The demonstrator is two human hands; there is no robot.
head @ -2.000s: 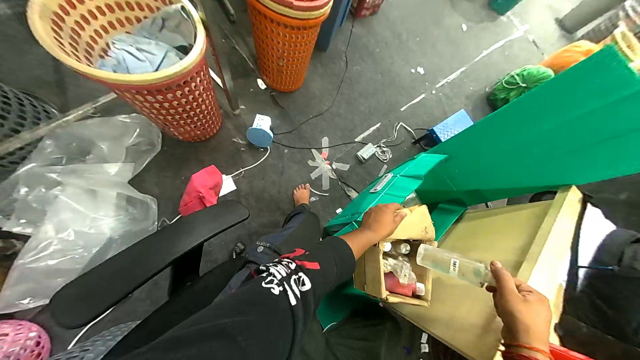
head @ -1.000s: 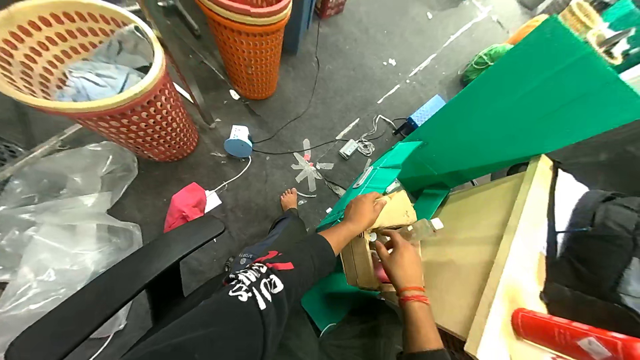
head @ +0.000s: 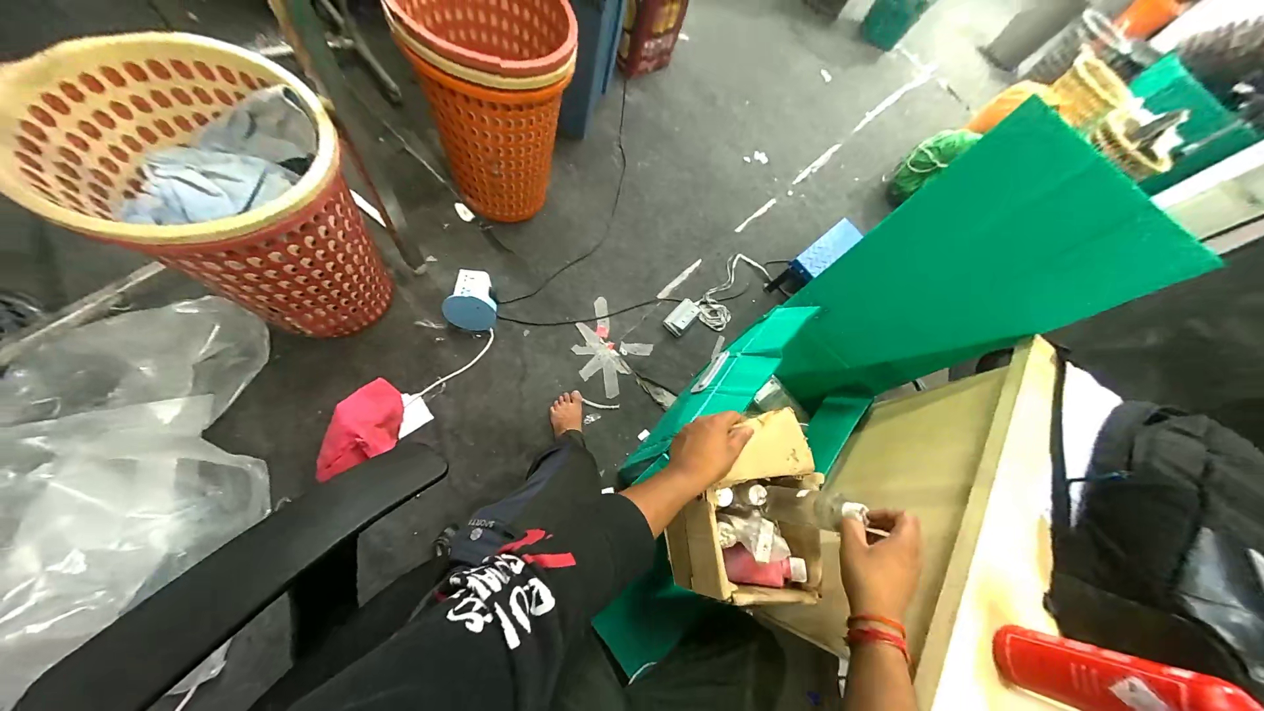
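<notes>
My left hand (head: 706, 449) holds back a flap (head: 775, 446) of a small cardboard box. Inside the box (head: 697, 548) lie a pink bottle (head: 758, 567), a clear plastic wrapper (head: 765, 538) and several small bottles with white caps. With its fingertips, my right hand (head: 881, 563) grips the capped end of a clear bottle (head: 810, 506), which lies tilted over the box's right side with its body partly inside. Red bands circle my right wrist. Green corrugated sheet (head: 948, 267) stands around the box.
A wooden drawer or table edge (head: 997, 494) lies at the right, with a red cylinder (head: 1116, 671) and a black backpack (head: 1145, 533). A black armrest (head: 237, 563) is at the lower left. Plastic baskets (head: 296, 257), clear sheeting (head: 128, 474), cables and a power strip (head: 681, 316) are on the floor.
My right hand has moved left from beyond the box to its right side, with the clear bottle brought to the box. My left hand stays at the flap.
</notes>
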